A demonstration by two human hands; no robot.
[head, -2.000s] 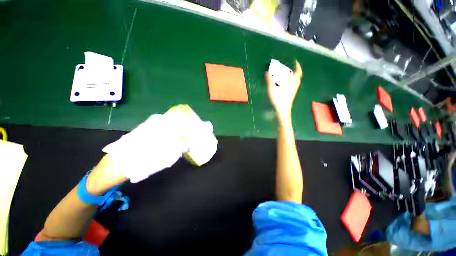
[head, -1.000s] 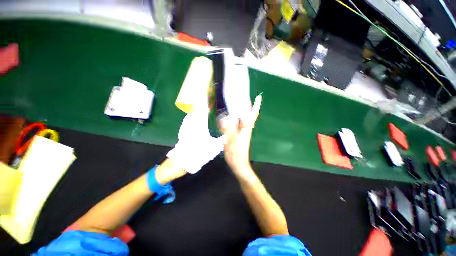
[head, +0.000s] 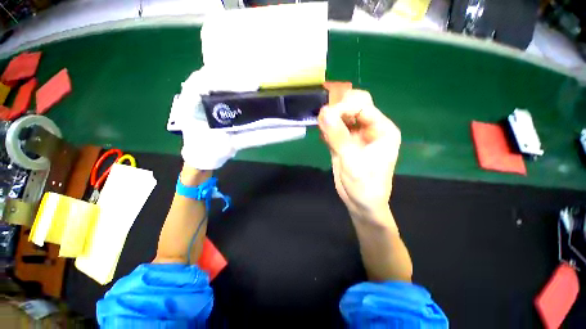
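Note:
My left hand [head: 205, 132], in a white glove with a blue wrist strap [head: 204, 190], holds a set-top box [head: 266, 109] with its glossy black front panel towards me. A white circular logo shows at the panel's left end. A white label sheet with pale-yellow backing [head: 265, 46] stands up behind the box in the same hand. My bare right hand [head: 360, 138] has thumb and fingertips pinched at the box's right end. What lies between those fingertips is too small to tell.
Red foam pads [head: 498, 148] and a white unit [head: 525, 132] lie on the green belt. At left are scissors [head: 106, 166], a tape roll [head: 31, 142], paper strips [head: 119, 222] and a yellow piece [head: 64, 223]. A black housing [head: 572, 234] is at the right edge.
The box has turned from upright to roughly level, its front panel now facing me. My right hand has gone from lying along the box to pinching at its right end. The view has shifted left.

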